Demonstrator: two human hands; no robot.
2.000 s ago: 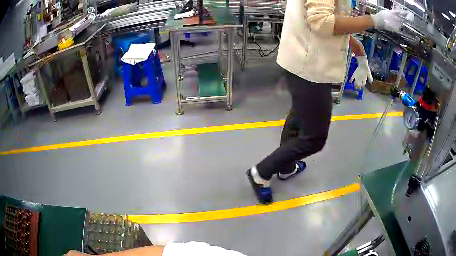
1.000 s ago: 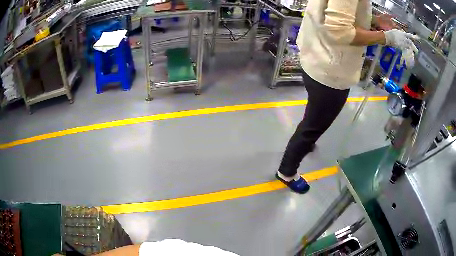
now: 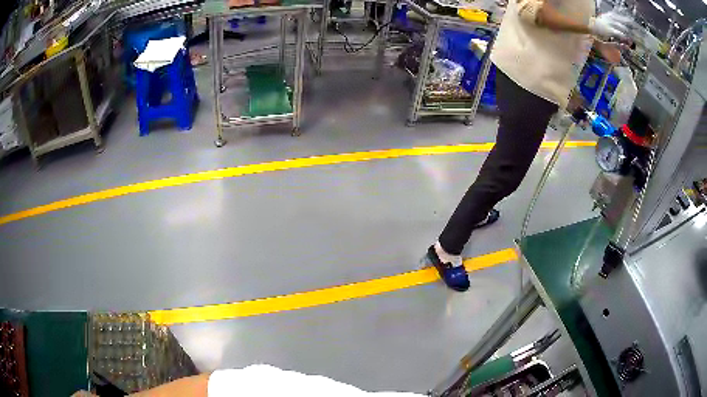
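Observation:
A bare forearm (image 3: 174, 387) with a white sleeve (image 3: 287, 381) crosses the bottom edge toward the left. It looks like my right arm. Only a sliver of skin shows at its far end, so the hand is cut off by the frame and its hold cannot be told. My left hand is out of the picture. A reddish-brown board with rows of small parts (image 3: 11, 358) lies on the green bench (image 3: 58, 349) at the lower left. A stack of translucent trays (image 3: 128, 347) stands beside it.
A person (image 3: 504, 155) in a cream top and dark trousers is in the walkway, beyond the near yellow line (image 3: 325, 296). Grey machine (image 3: 659, 310) and green-topped table (image 3: 562, 256) stand at right, with a pressure gauge (image 3: 610, 155). Blue stools (image 3: 164, 93) and workbenches stand across the aisle.
The view has turned right and down, so the bench parts sit nearer the left edge. The person has moved to the right. The forearm stays low at the bottom edge.

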